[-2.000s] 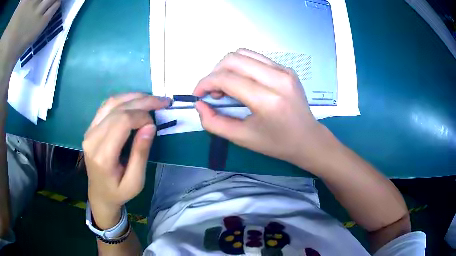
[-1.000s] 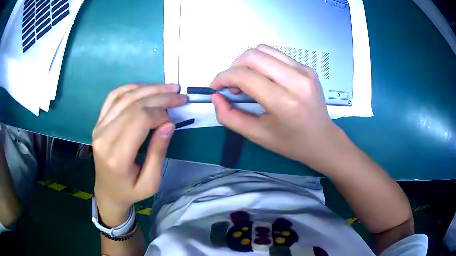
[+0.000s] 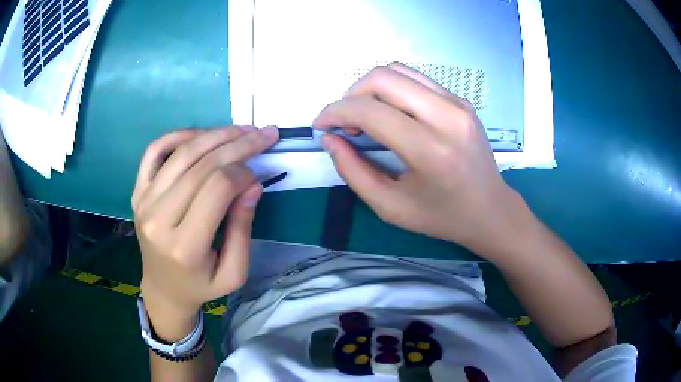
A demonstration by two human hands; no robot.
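Observation:
A silver-grey laptop bottom cover (image 3: 313, 67) lies on a white sheet (image 3: 539, 97), its near edge towards me. A black rubber foot (image 3: 294, 133) lies along that edge, near the left corner. My left hand (image 3: 198, 201) has its index fingertip on the foot's left end. A second black foot (image 3: 275, 179) sticks out from between its thumb and a finger. My right hand (image 3: 422, 149) has its thumb and index fingertips at the first foot's right end; whether they grip it cannot be told. The right hand hides part of the near edge and vent grille.
At the far left, a sheet with rows of black feet (image 3: 56, 33) lies on fanned white sheets (image 3: 37, 127) on the green bench (image 3: 160, 82). A dark stripe (image 3: 337, 216) crosses the bench's near edge. Part of another person's arm (image 3: 10, 201) is at the left rim.
The first foot now lies along the cover's edge, its left end under my left index fingertip. My left fingers moved inward onto it. The other person's hand has left the sheet of feet.

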